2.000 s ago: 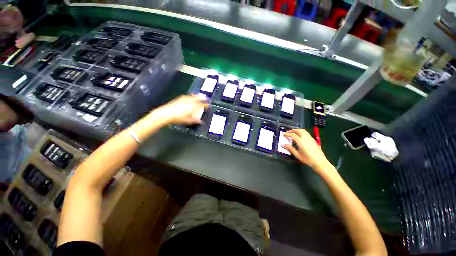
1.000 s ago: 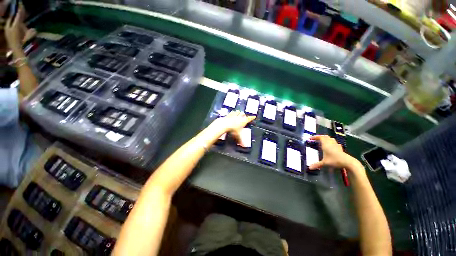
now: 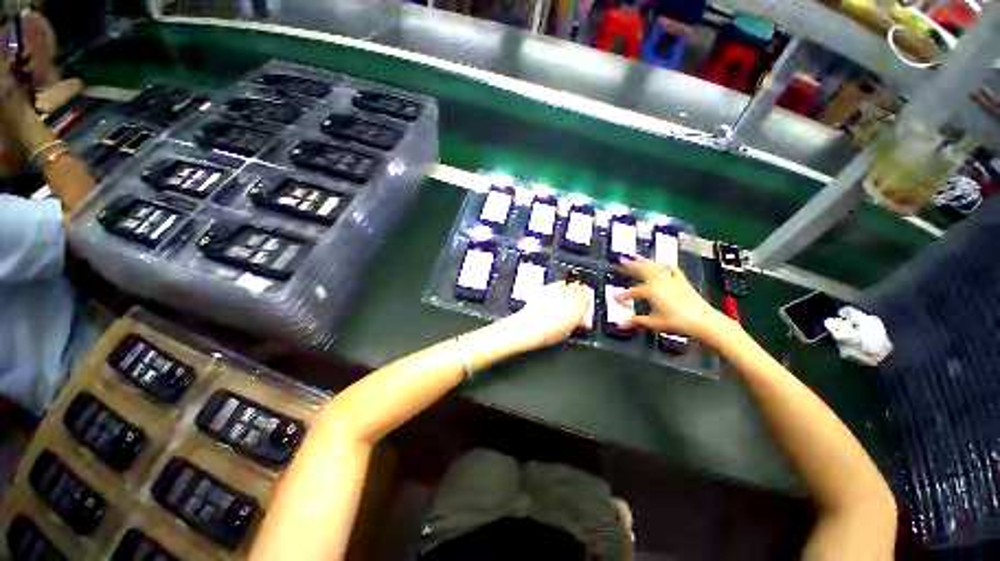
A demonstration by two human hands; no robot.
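A clear blister tray (image 3: 441,287) lies flat before me with two rows of face-down black phones. White rectangles, apparently batteries, show in their backs, such as on the near-left phone (image 3: 476,271). Bright white lights glow at the tops of the far-row phones. My left hand (image 3: 557,311) lies over the middle of the near row, its fingertips at the third phone and partly covering it. My right hand (image 3: 671,300) is over the fourth phone (image 3: 621,310), thumb and fingers spread across it. Whether either hand grips anything is unclear.
Stacked full trays (image 3: 367,236) stand left. Another phone tray (image 3: 181,422) lies on a carton, lower left. At right are a spare keypad phone (image 3: 730,266), red pen (image 3: 731,311), smartphone (image 3: 809,315), crumpled tissue (image 3: 860,335) and stacked empty trays (image 3: 943,422). Another person's arm (image 3: 66,170) is at far left.
My left hand has moved right along the near row, uncovering the phones at its left end. My right hand has moved from the rightmost near phone left to the fourth.
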